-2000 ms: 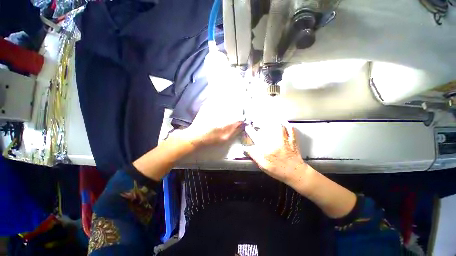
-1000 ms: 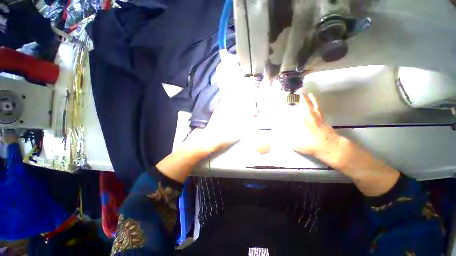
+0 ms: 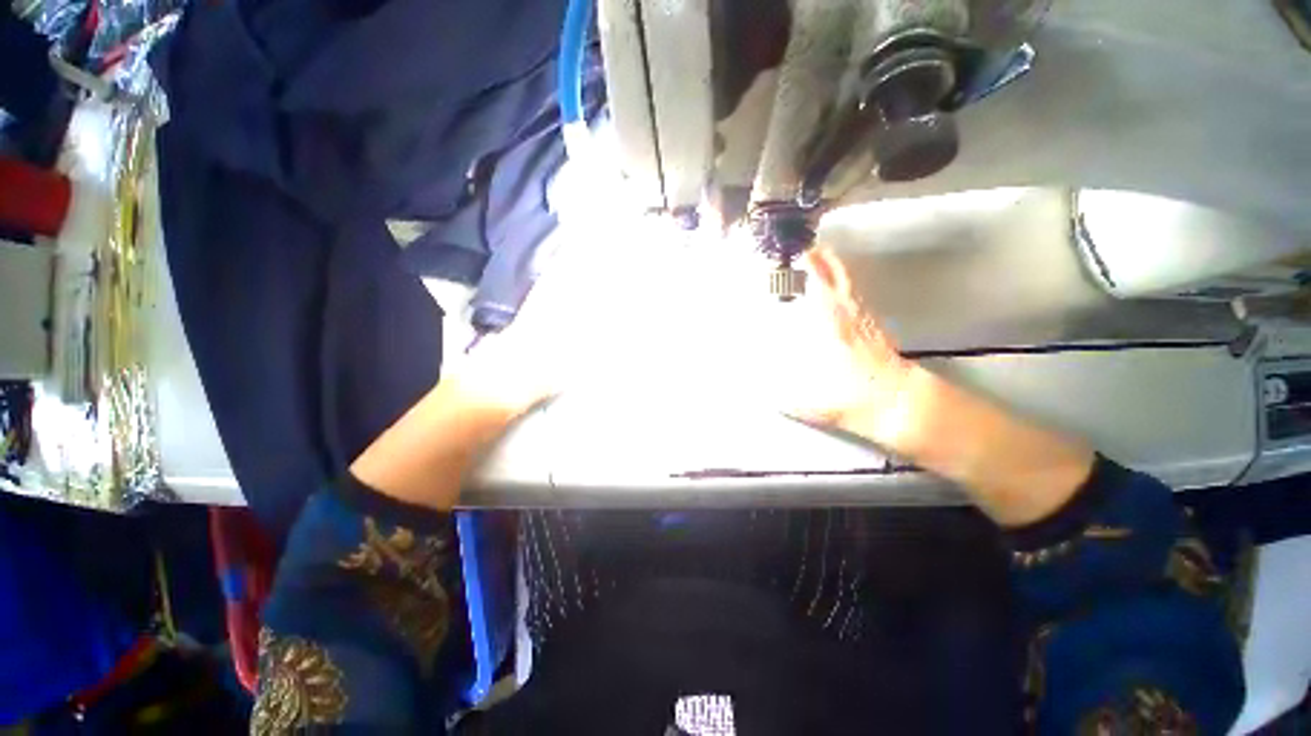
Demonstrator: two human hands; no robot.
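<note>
Dark navy cloth lies on the white machine table, left of the sewing machine head. The lamp's white glare covers the needle area. My left hand lies left of the needle area beside the cloth's folded edge, its fingers lost in the glare. My right hand is below and right of the small brass-coloured knob, partly washed out. What either hand holds cannot be seen.
Gold and silver strips run along the table's left side. A red cylinder is at the far left. A blue tube comes down beside the head. A blue bar stands below the table edge. Black cloth covers the lap.
Since the earliest frame, my right hand has moved away from my left hand, up toward the brass-coloured knob. My left hand has drawn slightly left. The whole view has also shifted between frames.
</note>
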